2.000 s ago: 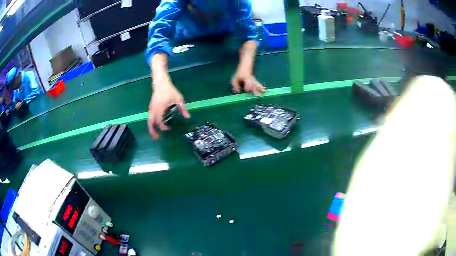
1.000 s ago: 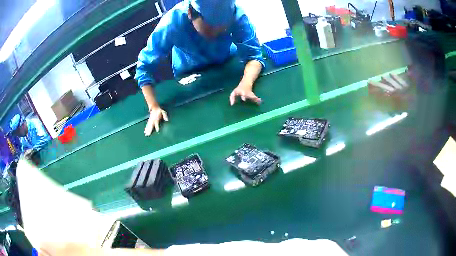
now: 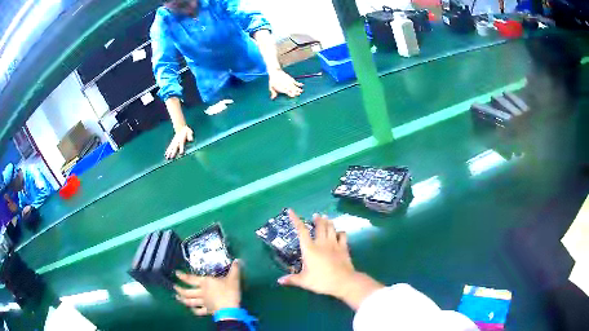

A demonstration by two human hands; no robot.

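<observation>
An open black housing with a speckled circuit board (image 3: 206, 251) lies on the green bench, left of centre. My left hand (image 3: 210, 292), with a blue wristband, is at its near edge, fingers spread; whether it grips is unclear. A second open housing with a board (image 3: 279, 234) lies at the centre. My right hand (image 3: 323, 258) is around its right side, thumb at the near edge and fingertips over the board, hiding part of it. A third open housing with a board (image 3: 372, 186) lies farther right, untouched. Black blocks (image 3: 156, 256) stand together beside the left housing.
More black blocks (image 3: 500, 111) sit at the right. A pink and blue card (image 3: 484, 306) lies near right. A green post (image 3: 368, 84) rises behind the line. Across the bench a person in blue rests both hands (image 3: 179, 141) on the surface. A blue basket (image 3: 339, 63) stands behind.
My hands have come in over the left and middle housings. The view has shifted, and the pale sleeve no longer covers the lower left. The person opposite has moved back from the housings.
</observation>
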